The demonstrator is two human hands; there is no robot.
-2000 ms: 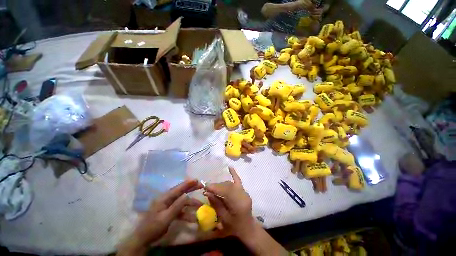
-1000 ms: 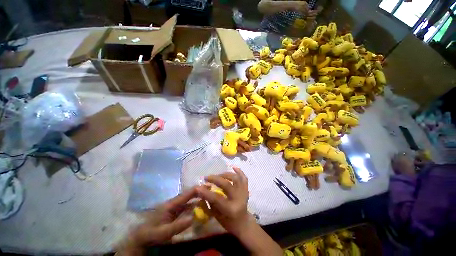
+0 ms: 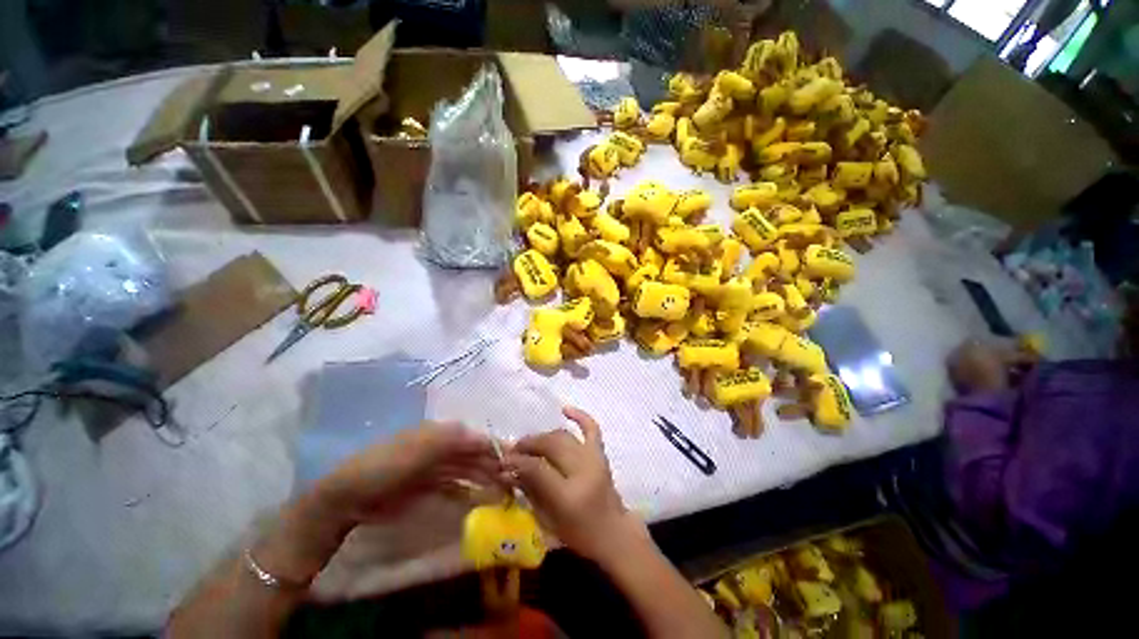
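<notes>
A yellow plush pendant (image 3: 502, 537) with a face and orange-brown limbs hangs upright below my fingertips. My right hand (image 3: 568, 484) pinches the top of the pendant, where a short white cord (image 3: 497, 447) sticks up; its index finger is raised. My left hand (image 3: 419, 472) is beside it, fingers stretched towards the cord; whether its fingertips grip the cord is hidden. A grey sheet (image 3: 362, 406) lies partly under my left hand. White cords (image 3: 456, 362) lie at the sheet's upper right edge.
The large toy pile (image 3: 700, 275) is ahead right. Thread snips (image 3: 685, 444) lie right of my hands, scissors (image 3: 322, 307) left. Two open cartons (image 3: 275, 175) and a clear bag (image 3: 470, 181) stand behind. A carton of toys (image 3: 818, 587) is below the table edge. A purple-sleeved person (image 3: 1037, 424) sits right.
The pendant, earlier between my hands, now hangs lower with its face showing. My left hand has moved up over the grey sheet. The view has shifted, moving the table items leftward.
</notes>
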